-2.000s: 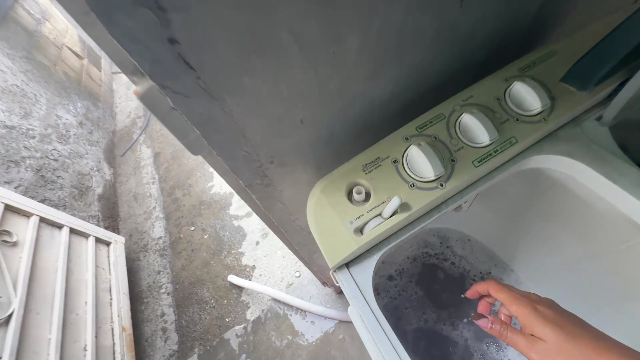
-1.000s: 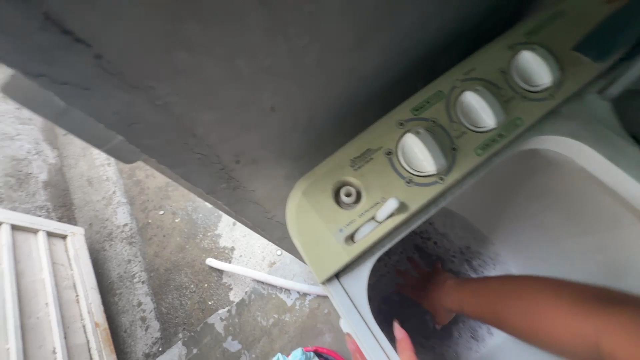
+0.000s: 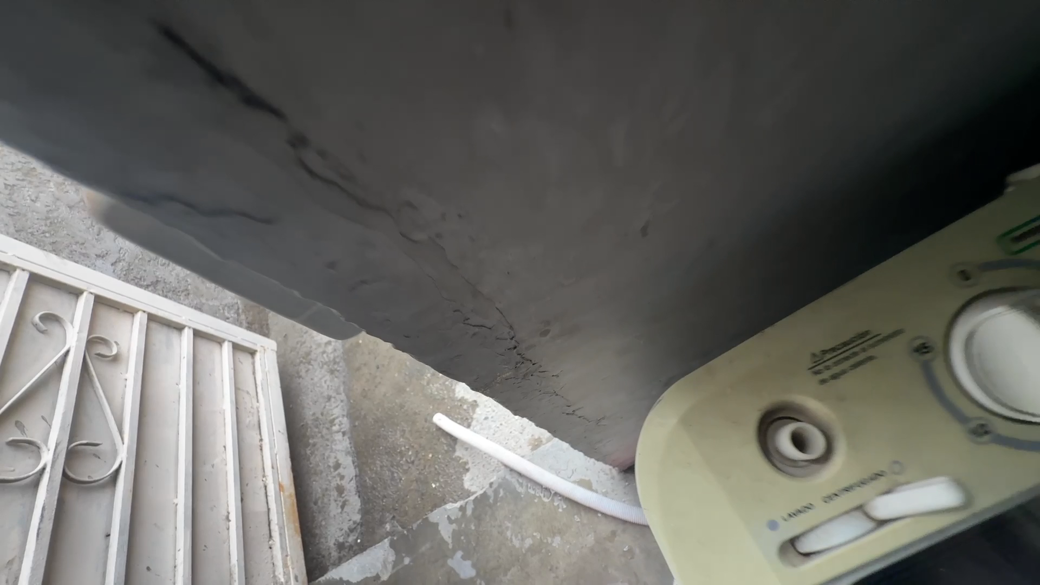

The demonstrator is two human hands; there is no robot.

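Neither my left hand nor my right hand shows in the head view. At the lower right is the pale green control panel [image 3: 715, 479] of a washing machine. It carries a white round knob [image 3: 1003, 357], cut off by the right edge, a round water inlet [image 3: 800, 441] and a white slide switch [image 3: 918, 497]. Only a dark sliver of the tub side shows below the panel; the tub's inside is out of view.
A dark, cracked wall [image 3: 520, 203] rises directly behind the panel. A white hose [image 3: 544, 478] lies on the wet, patchy concrete floor [image 3: 406, 422]. A white metal gate [image 3: 154, 406] with scrollwork stands at the lower left.
The view has swung left and closer to the wall. Earlier one hand was in the tub's dark water and fingers of another were at its rim; both are now out of view.
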